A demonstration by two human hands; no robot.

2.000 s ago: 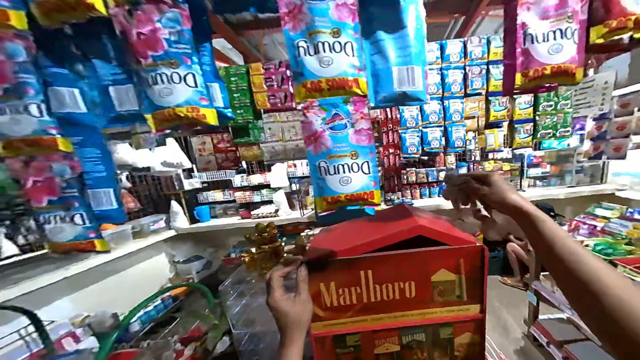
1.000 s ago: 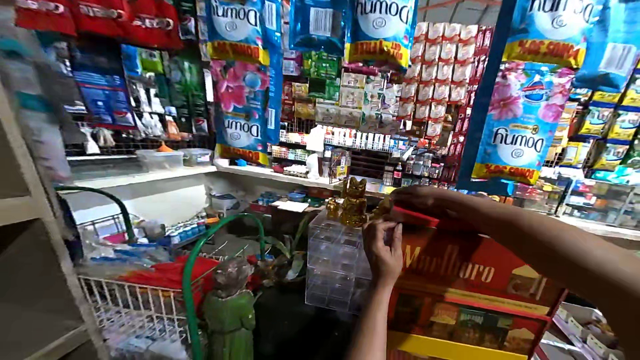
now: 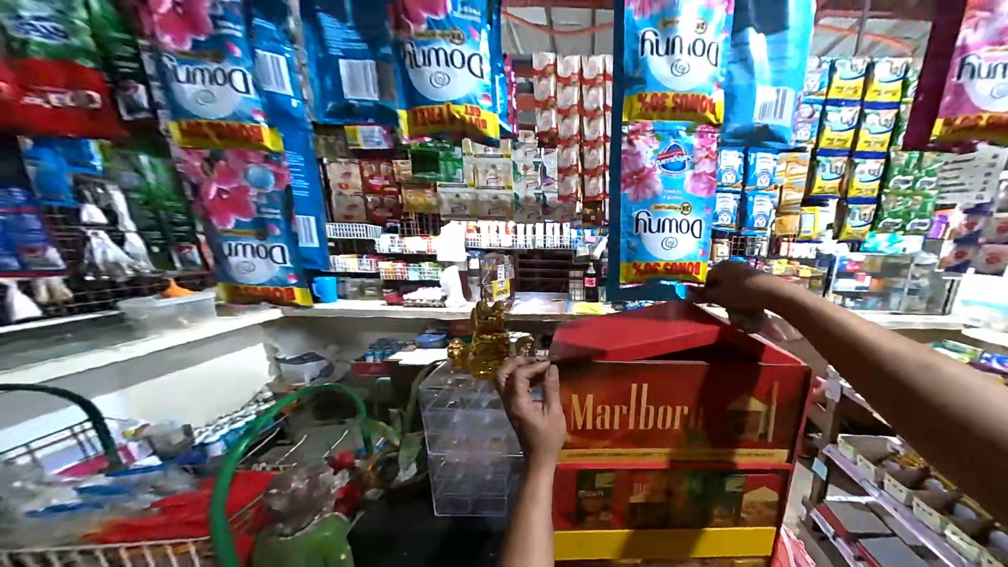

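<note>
A red Marlboro cigarette display box (image 3: 630, 453) stands right of centre, its red top flap (image 3: 638, 335) raised at a slant. My left hand (image 3: 534, 398) is at the box's front left top corner, fingers bent close to the flap's edge; whether they pinch it cannot be told. My right hand (image 3: 736, 291) is above the back right of the flap, partly dark and blurred, and its grip is unclear. Just behind my left hand, a gold cat figurine (image 3: 487, 342) sits on a clear plastic drawer case (image 3: 468, 441).
Blue Downy packs (image 3: 669, 205) hang over the box. A green-handled basket (image 3: 224, 480) and a green figure (image 3: 303, 535) are at the lower left. A white counter (image 3: 378, 311) runs behind, and a shelf of small goods (image 3: 890, 488) stands at the right.
My right hand has moved from low over the box's top to the back right of the flap. The view has swung left and then partly back right.
</note>
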